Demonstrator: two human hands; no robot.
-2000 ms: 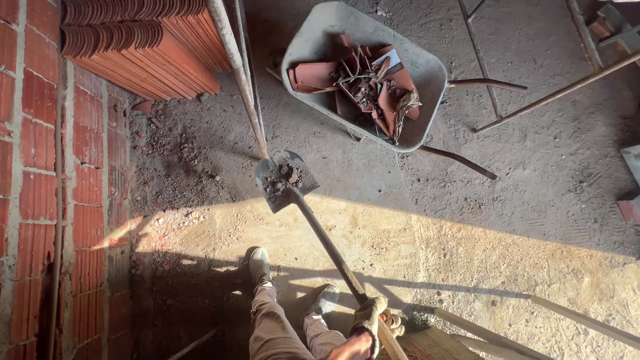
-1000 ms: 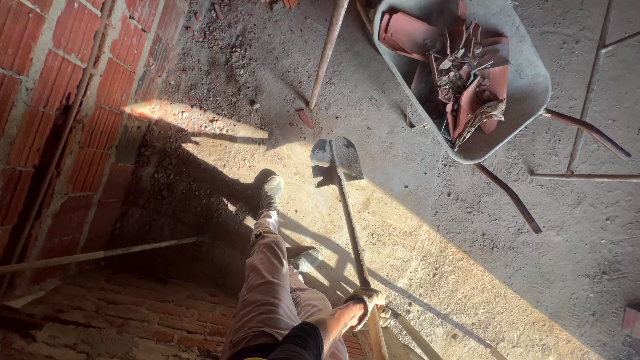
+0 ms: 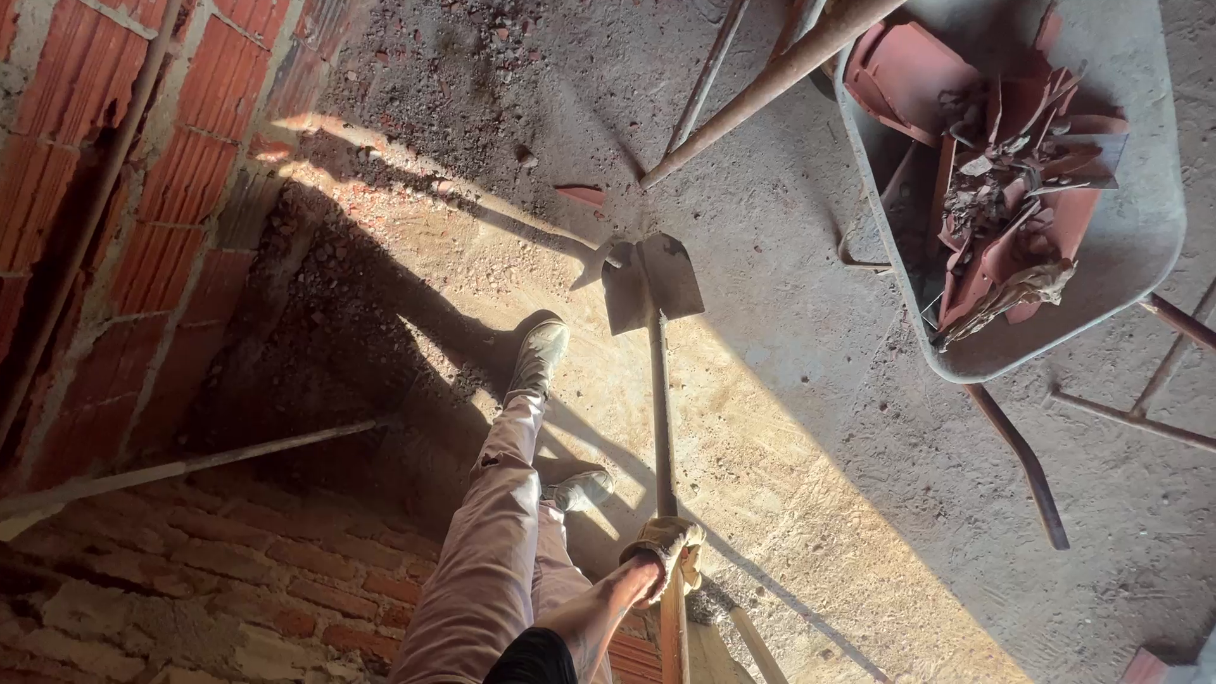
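My left hand [image 3: 665, 560], in a worn work glove, grips the wooden handle [image 3: 661, 418] of a shovel. The handle runs down past the frame's bottom edge. The shovel's metal blade [image 3: 652, 283] lies at or just above the floor, at the border of sun and shade, with no heap visible on it. My right hand is out of view. Just above the blade is a reddish tile shard [image 3: 581, 195]. A metal wheelbarrow [image 3: 1140, 237] at upper right holds broken clay tiles [image 3: 907, 81] and other debris [image 3: 997, 190].
Rubble [image 3: 313, 247] lies along the hollow-brick wall [image 3: 161, 266] at left. A leaning pole [image 3: 760, 100] meets the floor above the blade. Another pole [image 3: 237, 454] crosses lower left. My shoes [image 3: 541, 353] stand left of the shovel. Metal bars [image 3: 1135, 418] lie at right.
Two seconds ago the shovel blade carried dark debris near the leaning pole's foot; none shows on it now. The left hand has kept its hold on the handle. The view has shifted and turned.
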